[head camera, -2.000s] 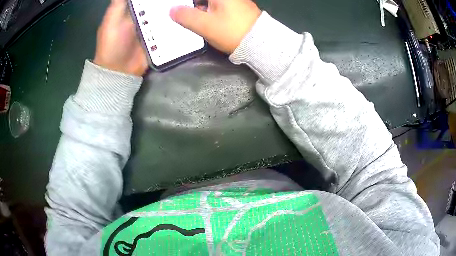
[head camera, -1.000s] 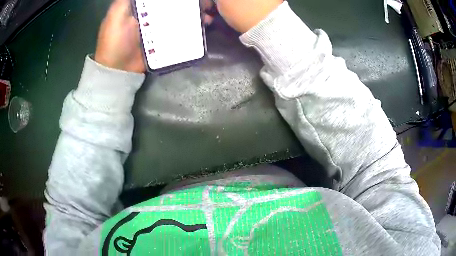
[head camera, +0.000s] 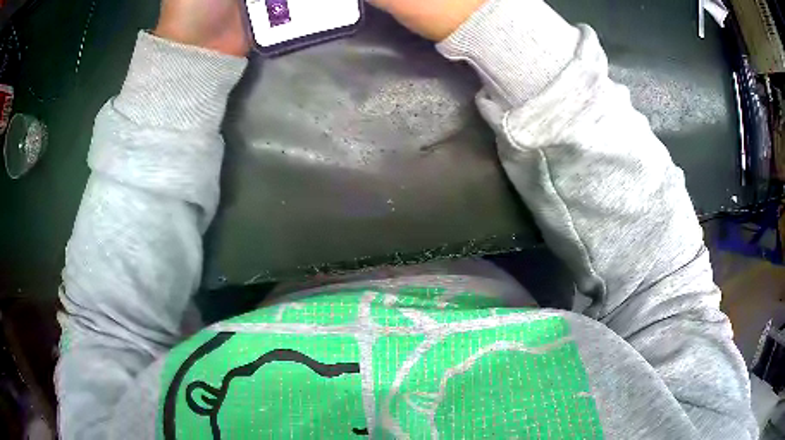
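A smartphone (head camera: 303, 21) with a bright screen and dark edge is at the top edge of the view, its upper part cut off. My left hand (head camera: 203, 24) is at the phone's left side and holds it; its fingers are cut off by the top edge. My right hand (head camera: 428, 14) is to the right of the phone, mostly cut off by the top edge. Its fingers are out of the picture, so whether it touches the phone cannot be told.
A green mat-covered bench (head camera: 344, 215) lies under my forearms. A small clear cup (head camera: 24, 146) is at the left edge, near a red thing (head camera: 5, 101). A white scrap (head camera: 713, 12) is at the upper right. Long thin items and cables line the right side.
The phone and both hands have shifted up in the view, partly out of it. My right thumb has left the screen. The screen's content has changed. The bench and cup also sit higher.
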